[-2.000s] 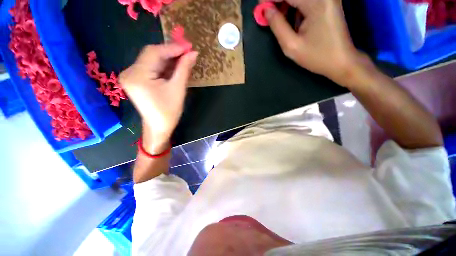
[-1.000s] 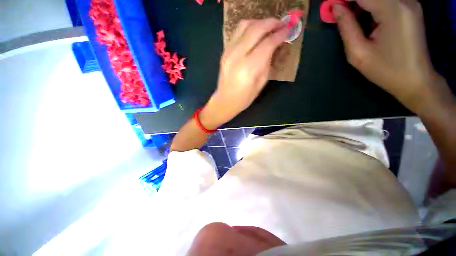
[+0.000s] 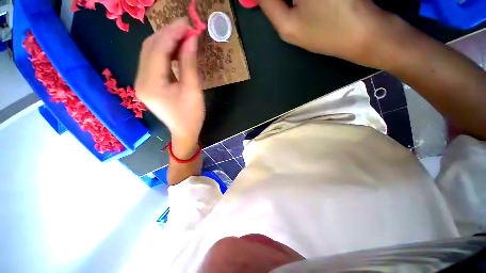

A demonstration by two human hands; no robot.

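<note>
My left hand (image 3: 173, 85), with a red cord bracelet, pinches a small curved red part (image 3: 195, 20) between thumb and fingertips above the cardboard pad (image 3: 226, 66). The hand is slightly blurred. The white round glue dish (image 3: 219, 26) lies on the pad just right of the held part. My right hand (image 3: 320, 24) is at the top edge, its fingertips partly cut off. A hollow round red part (image 3: 248, 2) shows at those fingertips, mostly out of the picture.
The left blue bin (image 3: 80, 69) holds many small red pieces. A loose cluster of small red parts (image 3: 125, 95) lies beside it on the dark bench (image 3: 277, 80). Larger red pieces (image 3: 120, 8) are heaped at the far side. A blue bin (image 3: 453, 13) shows at upper right.
One second ago the left hand held the red piece at the glue dish; now it is left of the dish with the piece raised. The view has shifted, so the right hand sits nearer the top edge.
</note>
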